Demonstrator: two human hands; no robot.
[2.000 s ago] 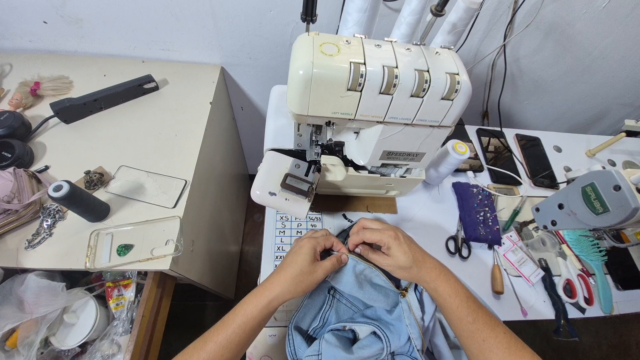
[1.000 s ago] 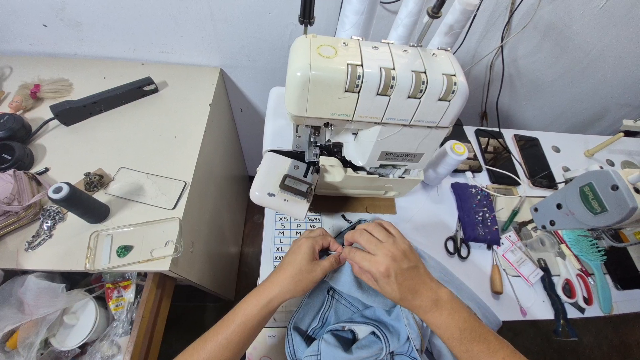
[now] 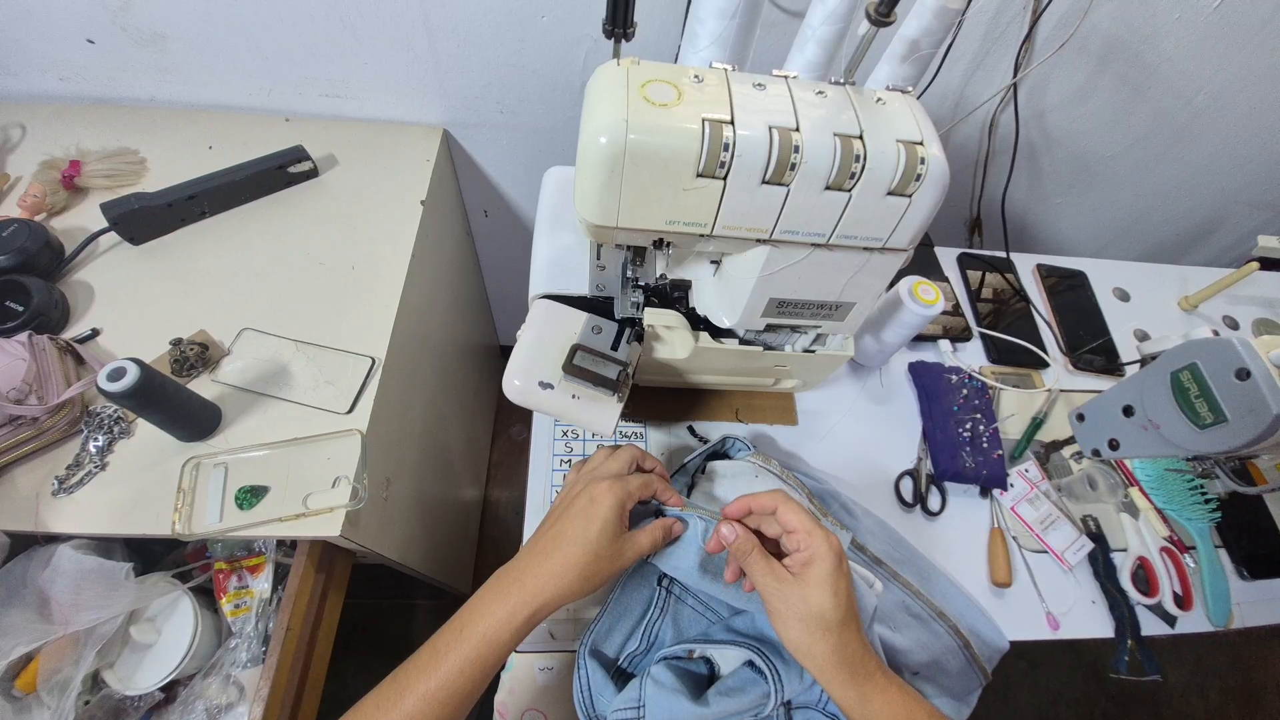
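A light blue denim garment [image 3: 690, 590] lies bunched in front of a white Speedway overlock sewing machine [image 3: 760, 150], with overlocked seams and dark stitching showing. My left hand [image 3: 600, 515] pinches its seam edge between thumb and fingers. On the other side of that short stretch of seam, my right hand [image 3: 785, 565] has thumb and index finger together at the seam; whether they grip the cloth or a thread is too small to tell. A size chart [image 3: 570, 440] lies partly under the garment and my left hand.
At right are black-handled scissors [image 3: 920, 487], a purple pincushion [image 3: 957, 425], a wooden-handled awl [image 3: 998, 550], red-and-white scissors [image 3: 1155, 570], a teal hairbrush [image 3: 1190, 510] and a grey Siruba machine head [image 3: 1180, 395]. A white thread cone [image 3: 898, 322] stands beside the overlocker. A cabinet [image 3: 400, 400] borders the left.
My right hand has moved right, away from my left hand, and turned so its thumb and fingertips show. A stretch of seam now shows between the hands. My left hand stays near the same place.
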